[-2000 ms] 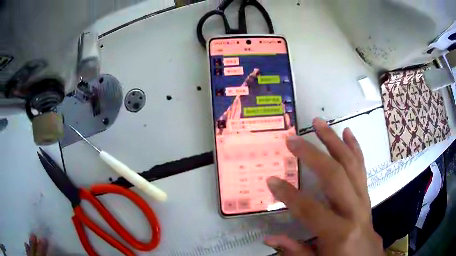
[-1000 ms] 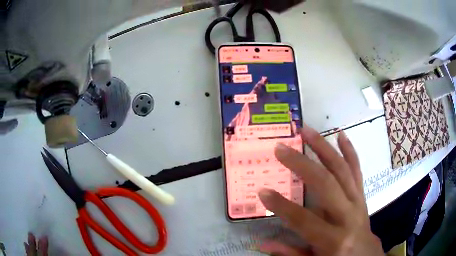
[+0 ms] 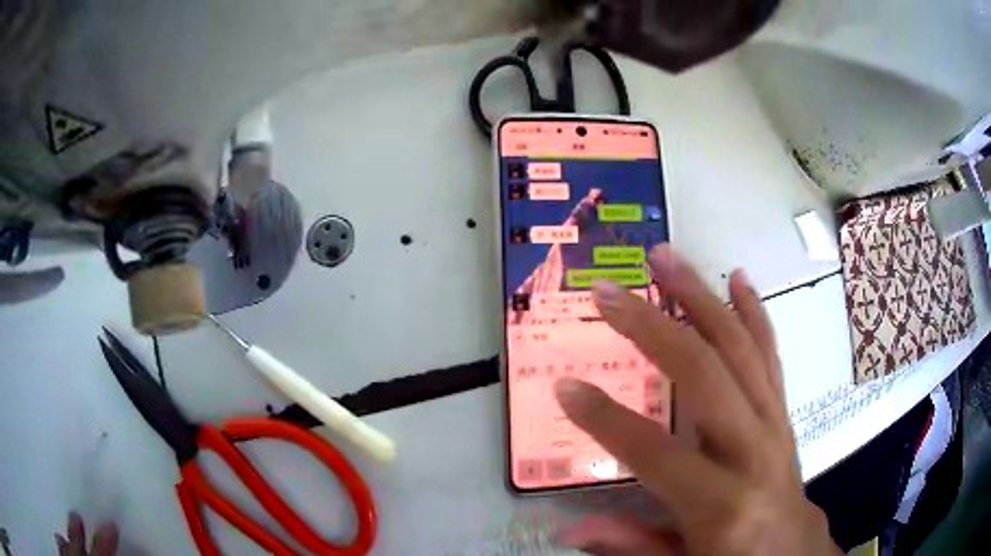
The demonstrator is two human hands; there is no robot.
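Observation:
A smartphone [image 3: 576,250] lies face up on the sewing table, its screen lit with green and pinkish chat bubbles and a keyboard. My right hand [image 3: 695,424] is over the phone's lower right part, fingers spread, holding nothing; the index finger and thumb are over the screen. Whether a fingertip touches the glass cannot be told. My left hand [image 3: 87,536] shows only as a few fingertips at the bottom left edge; the rest is cut off.
Scissors with orange-red loops [image 3: 280,489] and an awl with a white handle [image 3: 321,402] lie left of the phone. Black-handled scissors [image 3: 554,92] lie behind it. The sewing machine head [image 3: 130,130] stands at upper left. Patterned fabric [image 3: 907,285] is at right.
The whole view has shifted, so the phone and tools appear lower and further right. My right fingers have moved slightly over the screen. The row above the keyboard has changed.

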